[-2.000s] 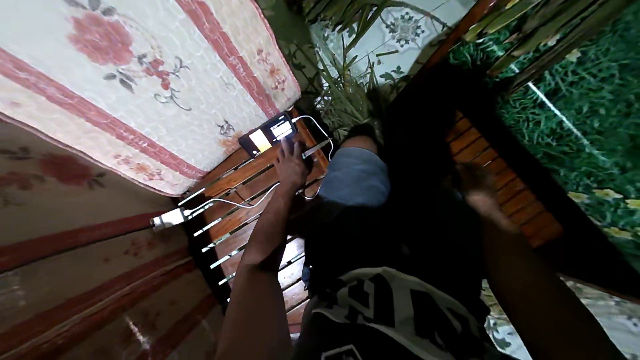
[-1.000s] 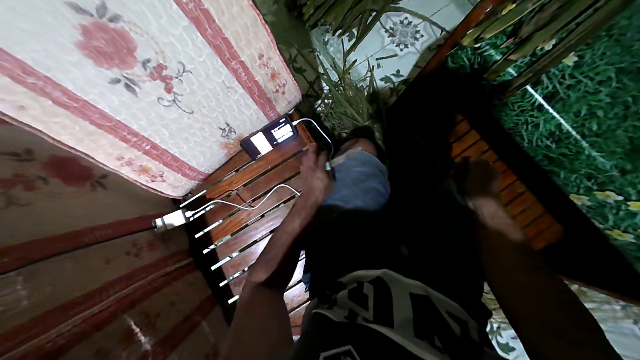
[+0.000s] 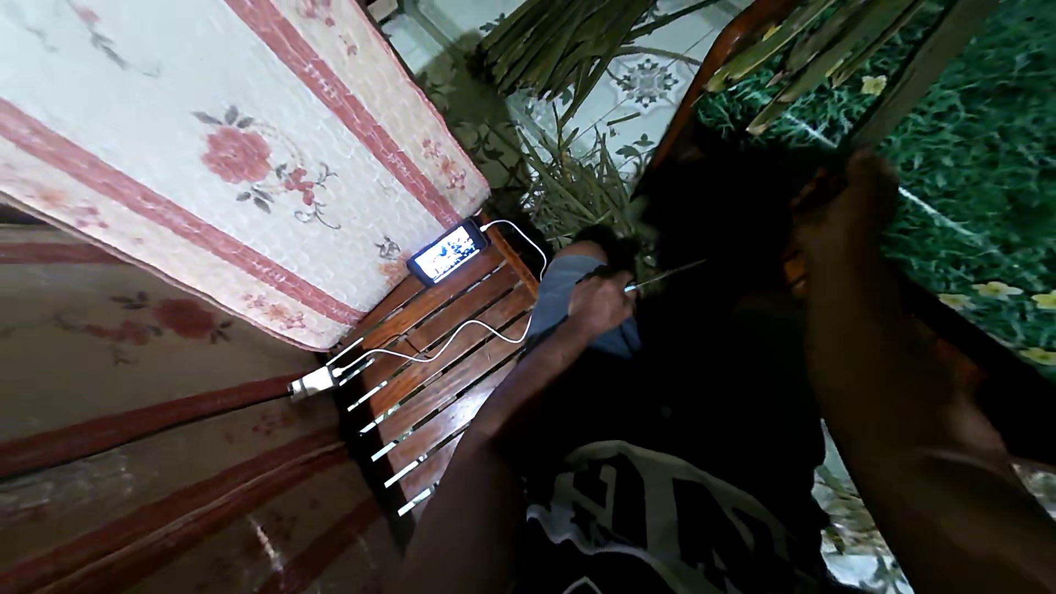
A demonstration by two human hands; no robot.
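Observation:
My left hand is closed over the grey-clad knee, on a thin pointed tool with a light-blue spot near the fingers. What kind of tool it is I cannot tell. On the right, my right hand is raised to the lower end of a long dried palm leaf. Its fingers lie in shadow, so whether they grip the leaf is unclear. A lit phone rests on the wooden slatted bench against floral fabric, with a white cable attached.
A white charger plug sits at the bench's left edge. Bundled palm leaves and loose green strips lie on the patterned tile floor. A green flowered surface with a wooden edge is at the right.
My left hand was at the phone, then moved away to the knee, where a thin tool now shows. My right hand has risen to the palm leaf. The phone's screen picture has changed.

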